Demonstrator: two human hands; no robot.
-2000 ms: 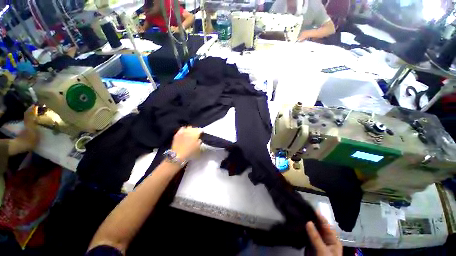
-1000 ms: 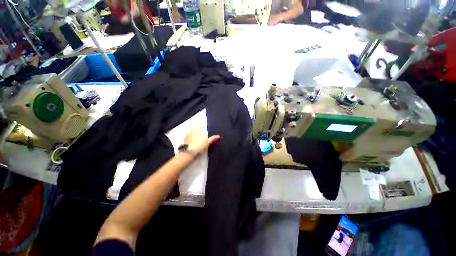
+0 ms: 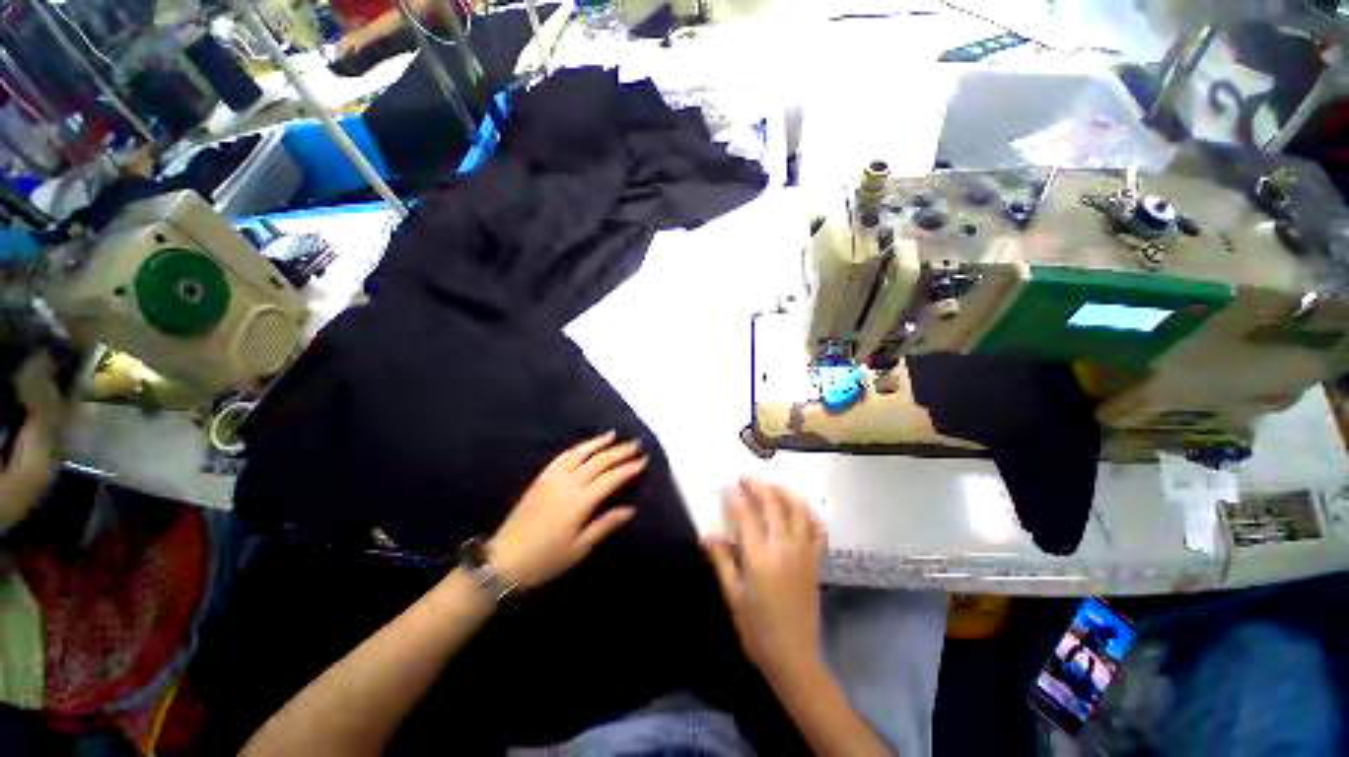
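A large black garment [image 3: 459,399] lies spread left of the sewing machine and hangs over the table's front edge onto my lap. My left hand [image 3: 570,510] lies flat on it, fingers spread, with a band on the wrist. My right hand [image 3: 766,569] rests at the garment's right edge, its fingers on the white table and apart, holding nothing visible. The cream sewing machine with a green panel [image 3: 1124,311] stands at the right. A blue piece [image 3: 842,386] sits by its needle area. A small black cut piece [image 3: 1043,444] hangs under the machine arm.
A second machine with a green wheel [image 3: 184,290] stands at the left, with another person's hand [image 3: 27,444] beside it. A blue bin [image 3: 329,155] is behind it. A lit phone [image 3: 1084,661] lies below the table's front edge [image 3: 947,567] at lower right.
The long black strip that hung in front of me has moved left, and the garment now lies flatter and wider. My right hand has come back into view beside it. My left hand now lies on the cloth.
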